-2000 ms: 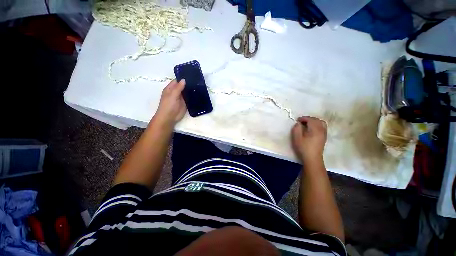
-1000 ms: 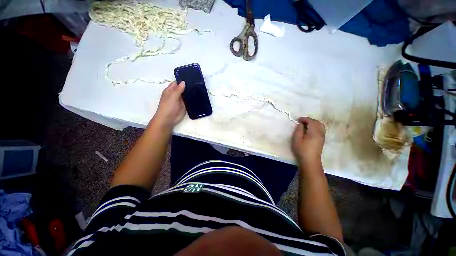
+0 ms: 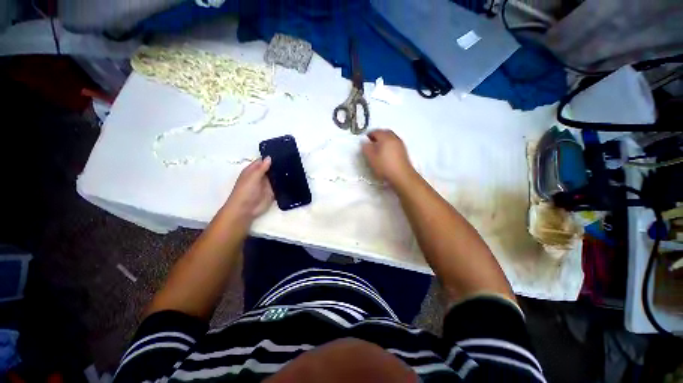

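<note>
A dark smartphone with a black screen is held in my left hand, thumb on its left edge, over the white padded table. A thin cream trim runs from the heap at the back left, under or behind the phone, towards my right forearm. My right hand is over the table just below the open-handled scissors; its fingers are curled and whether it holds anything cannot be told. The tangled heap of trim lies at the back left.
A speckled grey block lies at the back edge. Black-handled scissors lie beside a grey sheet on blue fabric. A steam iron stands at the right end, by a scorched tan pad.
My right hand has moved from the trim's right end up and left to below the scissors. The view has shifted, showing more of the table's back. My left hand still holds the phone.
</note>
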